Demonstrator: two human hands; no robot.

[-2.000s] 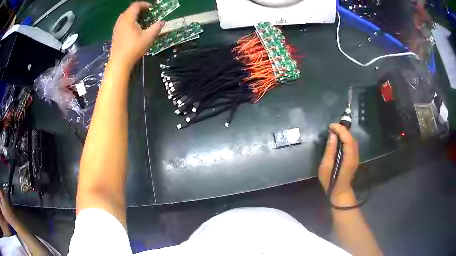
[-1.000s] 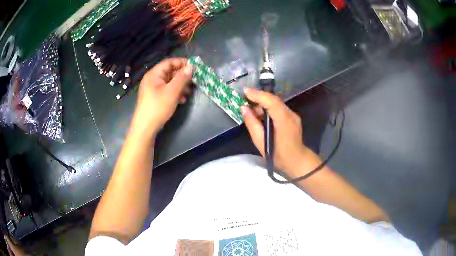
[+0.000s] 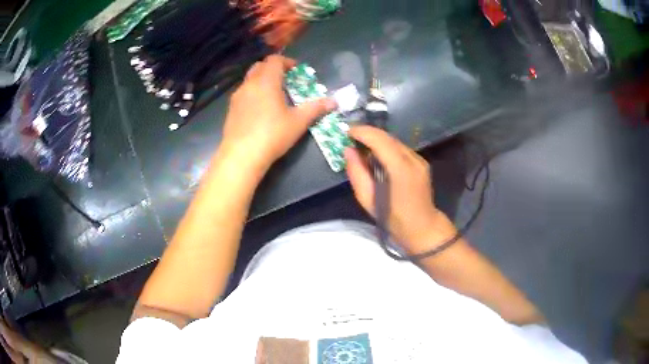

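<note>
A green PCB panel (image 3: 331, 140) lies slantwise near the table's front edge. My left hand (image 3: 270, 110) is on its upper left part, with fingers at the far end and the thumb across the board. My right hand (image 3: 395, 178) holds the black soldering iron (image 3: 376, 105), tip pointing away, and its fingertips touch the panel's near right end. A small pale, flat piece (image 3: 346, 97) sits beside the panel, by my left thumb. The hands and iron are somewhat blurred.
Black cables (image 3: 203, 46) with orange wires (image 3: 279, 21) on a green board lie behind. A clear plastic bag of cables (image 3: 53, 117) is at left, near a single black cable (image 3: 80, 207). A metal tray (image 3: 568, 46) is at far right. Part of another person's arm shows at lower left.
The left hand first reached to the boards at back left, then brought a panel to the front edge. It has since moved right along the panel. The right hand came over to the panel with the iron.
</note>
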